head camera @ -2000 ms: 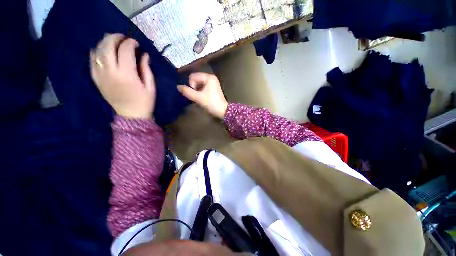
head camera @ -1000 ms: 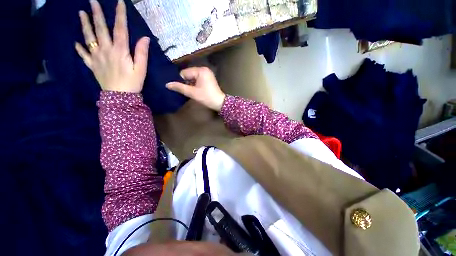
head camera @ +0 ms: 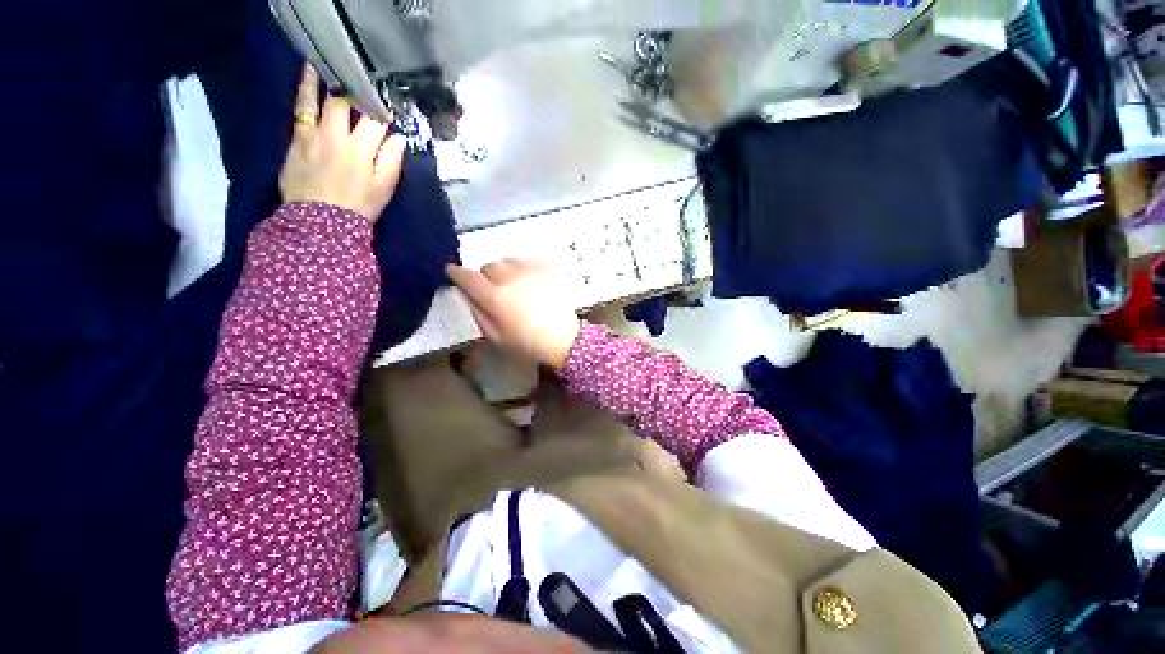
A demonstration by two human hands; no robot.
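Note:
A navy garment piece point(head camera: 415, 243) lies on the table's front edge and runs up under the presser foot and needle point(head camera: 411, 125) of the white sewing machine point(head camera: 549, 38). My left hand point(head camera: 339, 156) presses on the cloth just left of the presser foot, fingers pointing up and a ring on one finger. My right hand point(head camera: 520, 307) pinches the cloth's right edge between thumb and finger, near the front of the table. The large navy garment bulk point(head camera: 90, 358) fills the left side. The needle tip is too small to make out.
Thin metal snips or tweezers point(head camera: 667, 125) lie beside the machine pillar. A dark stacked bundle point(head camera: 869, 192) hangs over the table's right end. A loose navy heap point(head camera: 882, 434) lies lower right. The white table strip point(head camera: 639, 243) runs in front of the machine. Boxes stand at far right.
The view has shifted up, bringing the machine head and the bundle into sight. My left hand has gone from spread flat on the cloth to beside the presser foot. My right hand stays at the cloth's edge.

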